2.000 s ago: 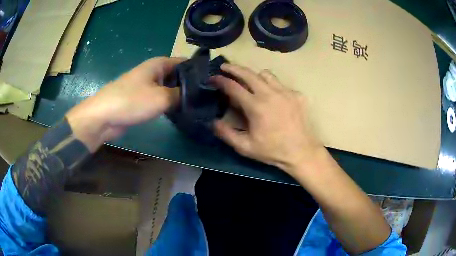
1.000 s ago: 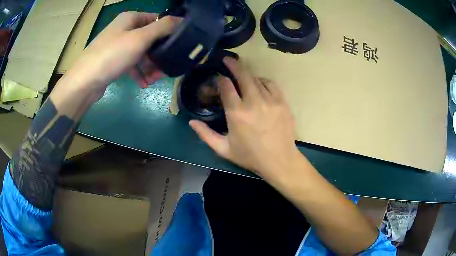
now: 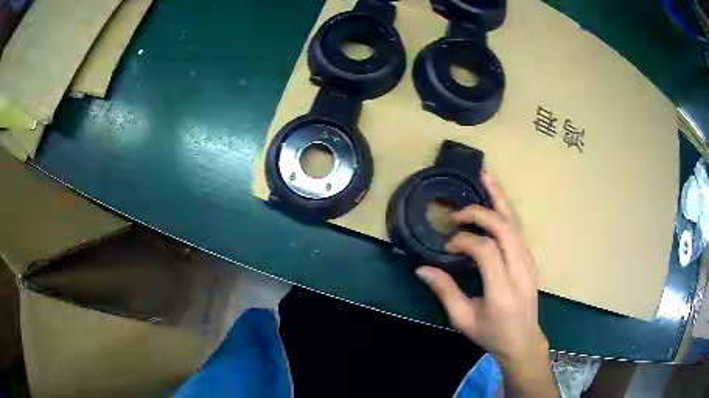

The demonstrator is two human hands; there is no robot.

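My right hand (image 3: pixel 497 268) holds the right and lower rim of a black housing (image 3: pixel 416 221) at the front of the cardboard sheet (image 3: pixel 614 221). Its tab points away from me. To its left lies a black housing with a shiny metallic inner ring (image 3: pixel 294 163), its tab also pointing away. Behind are a black housing (image 3: pixel 325 47) at the left and another black housing (image 3: pixel 466 107) to its right, with part of a further one at the top edge. My left hand is out of the picture.
Tan cardboard sheets (image 3: pixel 47 54) lie at the bench's left. A large open carton (image 3: pixel 101 342) stands below the bench edge at left. A clear bag (image 3: pixel 696 194) and a white disc (image 3: pixel 685 247) lie at the far right. Crumpled clear plastic (image 3: pixel 574 375) shows below the bench at right.
The two housings that were in my hands now lie side by side on the cardboard. My left hand has left the picture. My right hand has moved right and nearer. The view has shifted.
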